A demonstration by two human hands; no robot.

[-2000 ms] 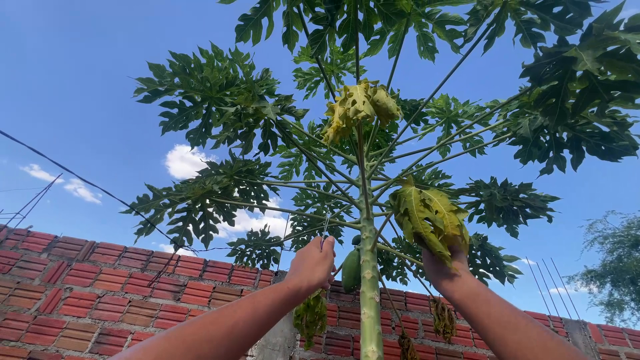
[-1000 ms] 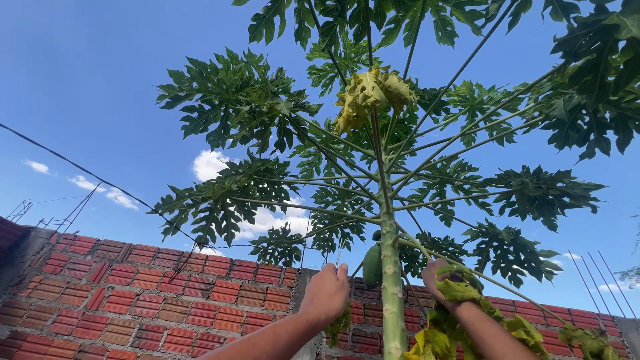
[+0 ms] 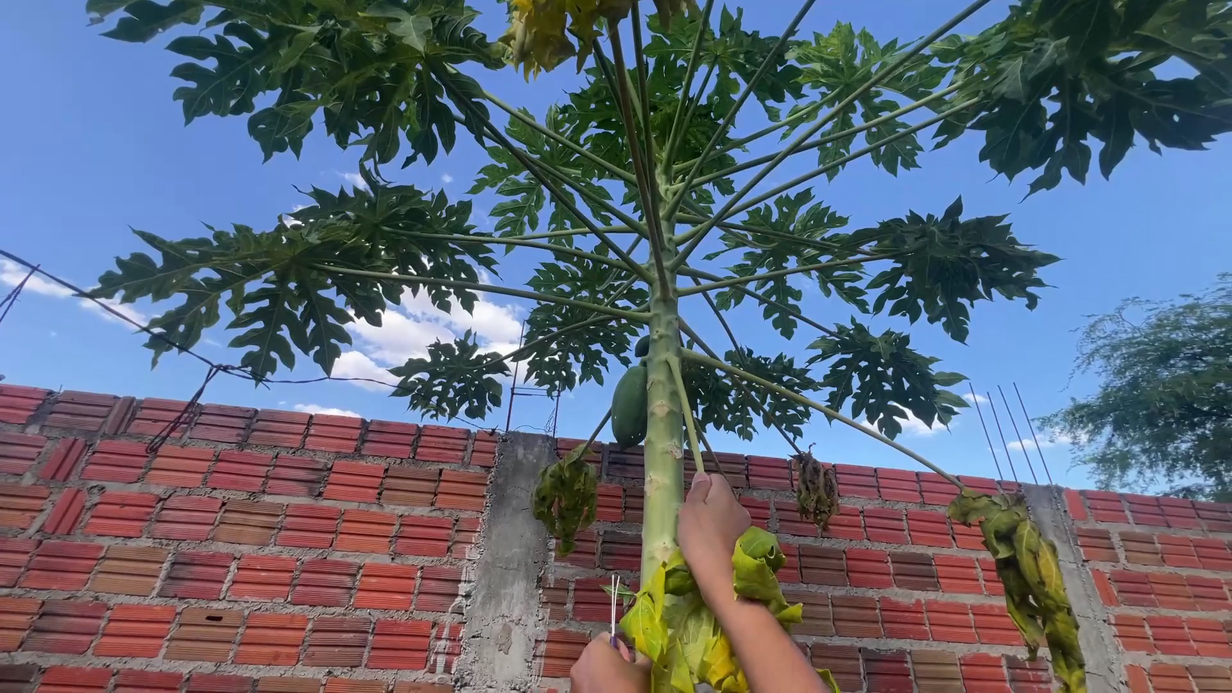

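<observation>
My right hand (image 3: pixel 712 525) grips a pale green papaya leaf stalk (image 3: pixel 687 414) that hangs down beside the trunk (image 3: pixel 662 433). Yellow-green leaves (image 3: pixel 688 635) hang around my right wrist and in front of the lower trunk. Low at the bottom edge, my left hand (image 3: pixel 608 666) is closed around a small tool with two thin metal blades (image 3: pixel 614 606) pointing up, likely scissors; its handle is mostly hidden. A green papaya fruit (image 3: pixel 630 406) grows on the trunk's left side, above both hands.
Behind the tree stands a red brick wall (image 3: pixel 318 539) with a concrete pillar (image 3: pixel 508 558). Wilted leaves (image 3: pixel 1035 577) droop from a stalk on the right, others (image 3: pixel 566 496) left of the trunk. A cable (image 3: pixel 115 313) crosses at left; steel bars (image 3: pixel 1011 433) rise above the wall.
My left hand with the tool has moved down to the bottom of the view. My right hand, earlier at a yellowing leaf, now holds a stalk close to the trunk. The view has shifted.
</observation>
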